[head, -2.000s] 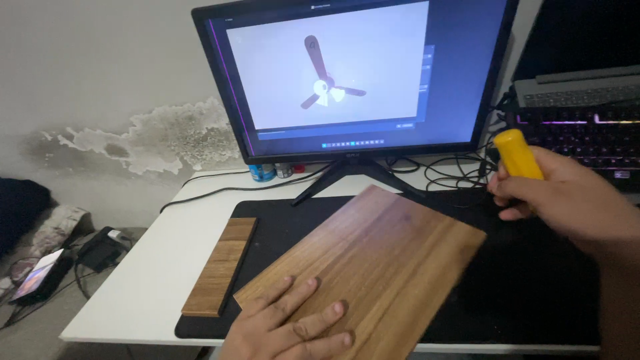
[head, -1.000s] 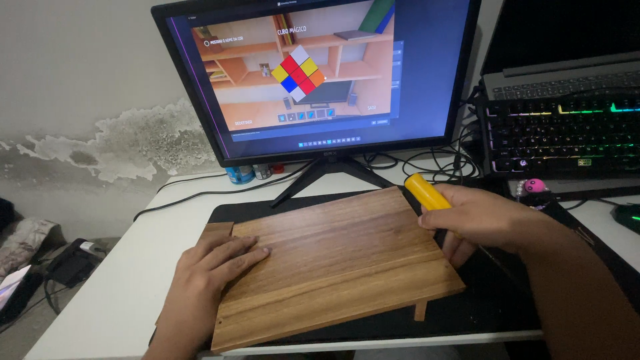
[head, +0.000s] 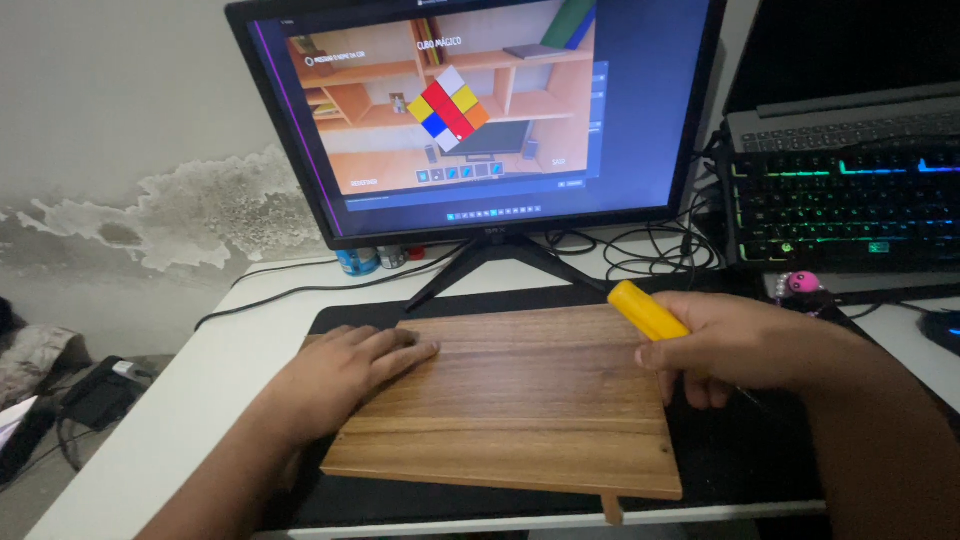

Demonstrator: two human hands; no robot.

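A rectangular wood-grain board point(head: 510, 397) lies over a black desk mat point(head: 750, 465), with a narrow wooden piece point(head: 613, 508) sticking out from under its near edge. My left hand point(head: 352, 371) rests on the board's left side, fingers spread toward its far left corner. In my right hand point(head: 720, 341) is a tool with a yellow handle point(head: 646, 311); a thin shaft seems to point down to the right, blurred. The fingers of that hand are beside the board's far right corner. What lies under the board is mostly hidden.
Behind the board stands a monitor point(head: 645, 187) on black splayed legs, with loose cables point(head: 660, 251) and a blue can point(head: 357, 261) near its base. At the right are a lit keyboard point(head: 847, 210), a laptop point(head: 825, 124), a pink beaded trinket point(head: 804, 283) and a mouse point(head: 941, 330).
The board has turned, so its long edges run nearly left to right. My left hand has shifted to its left side, and my right hand has come in to its far right corner.
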